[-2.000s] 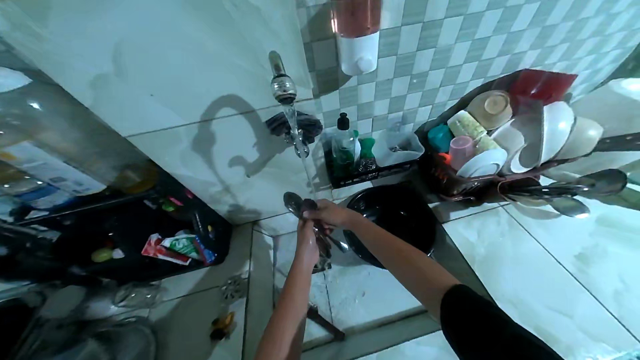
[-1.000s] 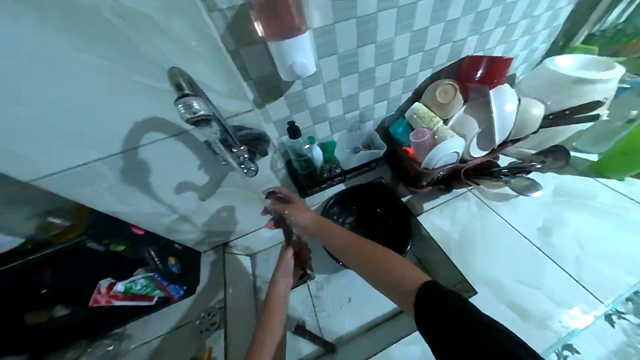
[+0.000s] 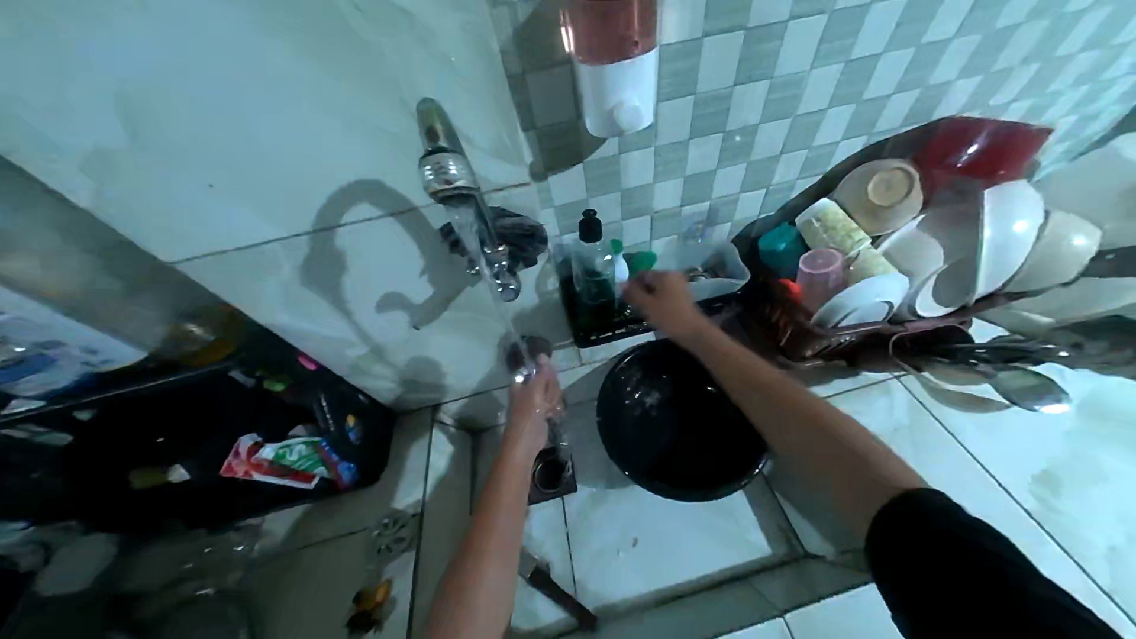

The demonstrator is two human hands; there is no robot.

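Observation:
Water runs from the metal faucet [image 3: 448, 173] down to my left hand [image 3: 535, 399], which holds metal spoons [image 3: 525, 359] in the stream. Only part of the spoons shows past my fingers. My right hand [image 3: 661, 300] is raised beside the green bottle with a black pump [image 3: 593, 266], in front of a white plastic container [image 3: 723, 271]; whether its fingers hold anything is hard to tell. Below my right forearm stands a black basin [image 3: 666, 435] in the tiled sink. A dark-handled utensil [image 3: 559, 595] lies on the sink floor near my left forearm.
A brown basket [image 3: 799, 328] at the right holds bowls and cups, with spoons and ladles [image 3: 1029, 386] hanging at its side. A soap dispenser [image 3: 619, 89] is on the wall. At the left is a black bin [image 3: 302, 390] with wrappers. A drain [image 3: 552, 473] lies beside the basin.
Both hands were together at the utensils under the faucet. My right hand has let go and moved right to the bottles, while my left hand keeps the spoons.

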